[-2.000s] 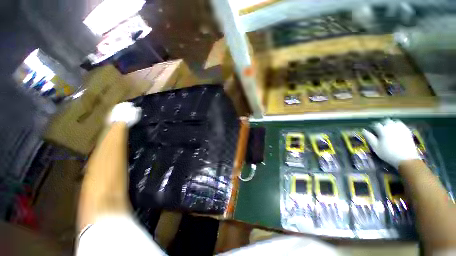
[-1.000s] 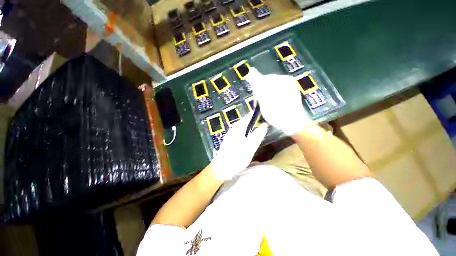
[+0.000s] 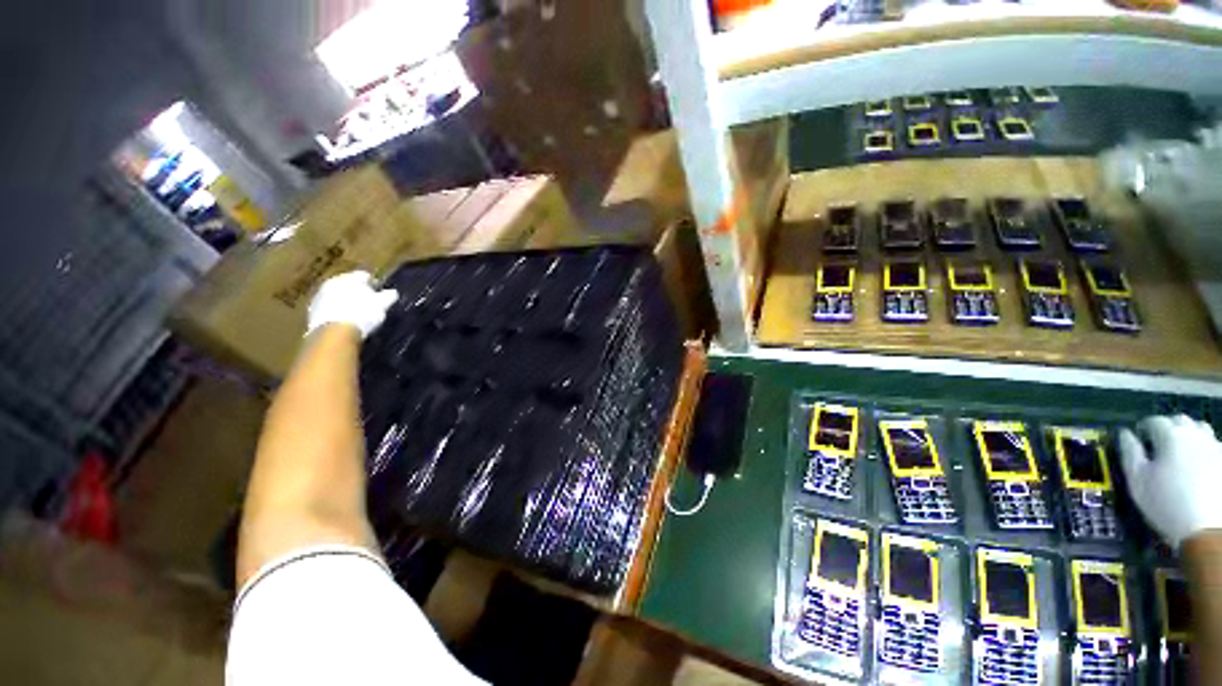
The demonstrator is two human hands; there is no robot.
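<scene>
My left hand (image 3: 351, 306), in a white glove, is at the far left corner of the tall stack of glossy black trays (image 3: 516, 389); whether it holds anything cannot be told. My right hand (image 3: 1174, 472), also gloved, is at the right side of a clear blister tray (image 3: 791, 590) on the green bench; its fingertips are beside a phone, and its grip is unclear. The tray holds two rows of yellow-framed keypad phones (image 3: 1008, 472) with dark screens and pale keys. The right end of the tray is cut off by the picture edge.
A dark slab-like device (image 3: 720, 424) with a white cable lies between stack and tray. A brown board (image 3: 791, 315) with two rows of phones lies behind the pale rail. A white post (image 3: 708, 188) stands at its left. Cartons (image 3: 315, 261) stand behind the stack. Another person's blurred hand (image 3: 1155, 169) is at upper right.
Both hands were together over the phone tray; now they are wide apart, left at the black stack, right at the tray's right side. The view has turned left.
</scene>
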